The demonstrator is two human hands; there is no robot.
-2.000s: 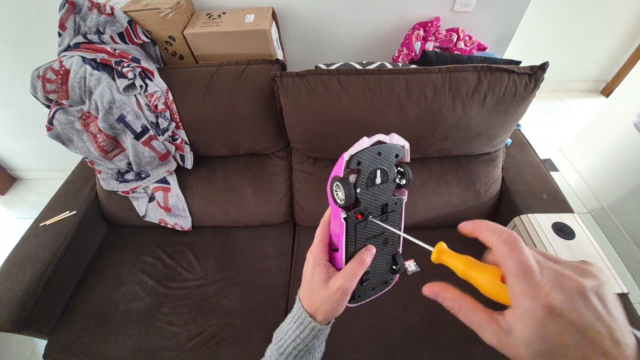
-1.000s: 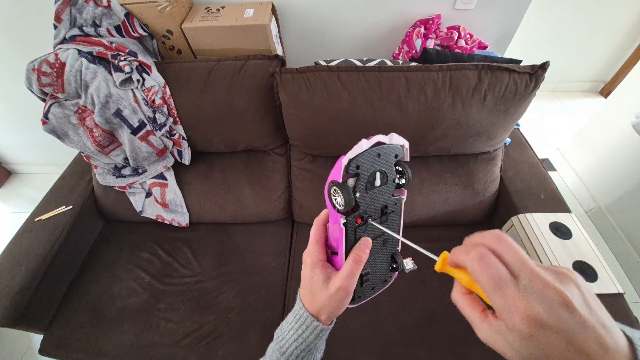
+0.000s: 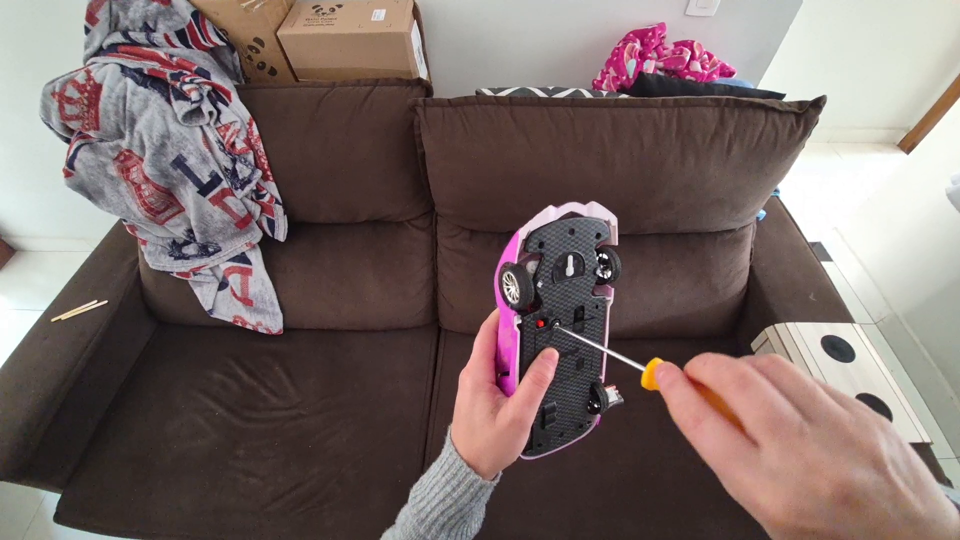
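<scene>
My left hand holds a pink toy car with its black, carbon-patterned underside facing me. The thumb presses on the underside and the fingers wrap the pink body. My right hand is closed around the yellow handle of a screwdriver. The screwdriver's tip meets a screw hole near the middle of the underside, just right of a small red switch. A small loose-looking part sticks out beside the lower right wheel.
Behind the car stands a brown sofa. A printed blanket hangs over its left side, and thin wooden sticks lie on the left armrest. A wooden tray with black circles rests on the right armrest. Cardboard boxes stand behind the backrest.
My right hand has gone from loosely spread fingers beside the screwdriver handle to a closed grip over it. The car and my left hand have stayed nearly in place.
</scene>
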